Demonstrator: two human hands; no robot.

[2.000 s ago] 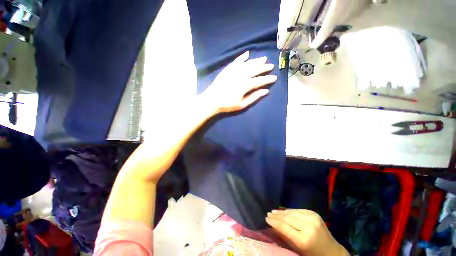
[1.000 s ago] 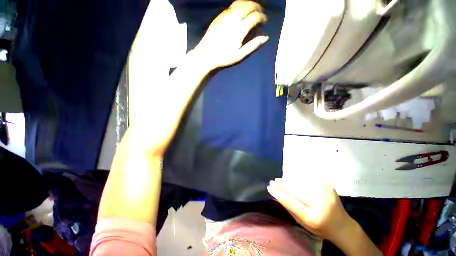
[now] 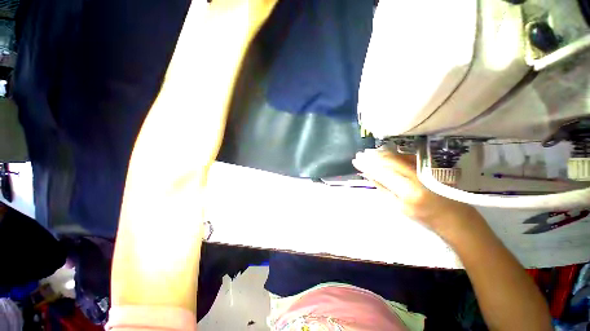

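Note:
A dark navy trouser panel (image 3: 310,84) lies on the white table, its greyish lower end now on the tabletop left of the needle area. The white sewing machine head (image 3: 427,64) stands over its right edge. My left hand (image 3: 249,8) is at the top edge of the picture, mostly cut off and overexposed, over the panel; its fingers are hidden. My right hand (image 3: 394,178) is at the panel's lower right corner, close by the presser foot area, fingertips at the cloth edge. Whether it pinches the cloth is not clear.
Stacked navy panels (image 3: 90,116) lie at the left and hang over the table edge. Red-handled thread snips (image 3: 555,221) and a thin pen-like tool (image 3: 517,177) lie right of the machine. A dark heap sits below left. The brown table edge (image 3: 310,254) runs before my lap.
The panel has moved away from me, its lower end drawn up from my lap onto the table. Both hands have moved forward, the left nearly out of view. The machine looms larger.

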